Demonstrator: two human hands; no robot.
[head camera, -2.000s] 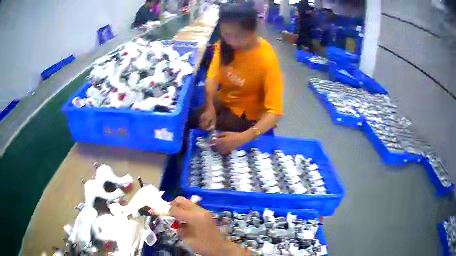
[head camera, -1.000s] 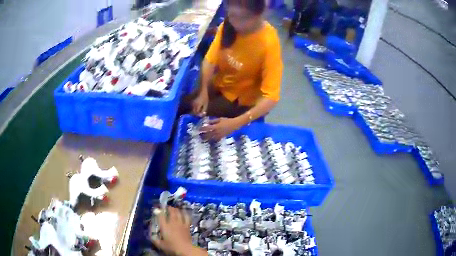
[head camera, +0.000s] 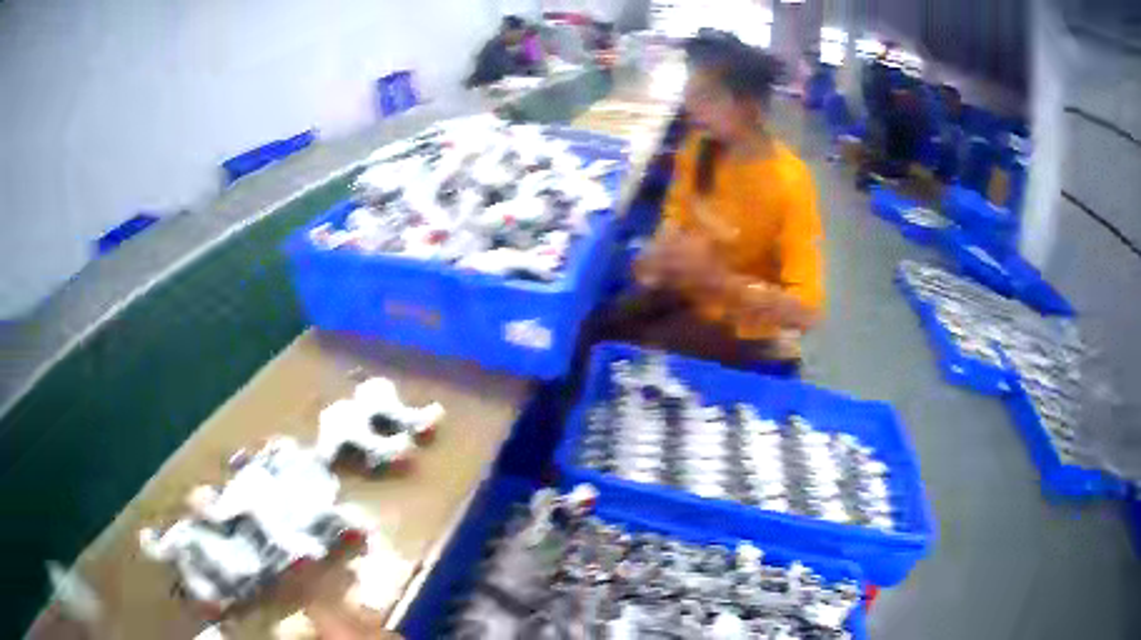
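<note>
A loose pile of white-and-metal mechanisms (head camera: 269, 506) with small red tips lies on the tan bench, with a few more just behind it. A blurred bit of a hand, apparently my right hand (head camera: 350, 625), shows at the bottom edge beside the pile. It is mostly cut off, so its hold cannot be told. My left hand cannot be made out. Right of the bench, a blue crate (head camera: 442, 575) holds many mechanisms close together. One with a red tip (head camera: 578, 500) lies near its back left corner.
A blue crate heaped with mechanisms (head camera: 413, 313) stands at the bench's back. Another crate (head camera: 751, 519) holds neat rows. A person in orange (head camera: 788, 225) sits behind it. The green belt (head camera: 188, 325) runs along the left. More filled crates (head camera: 988, 338) line the floor at right.
The view has swung, shifting the scene rightward. My right hand has left the near crate and now appears at the bottom edge by the bench. The seated person's hands have risen from the rowed crate.
</note>
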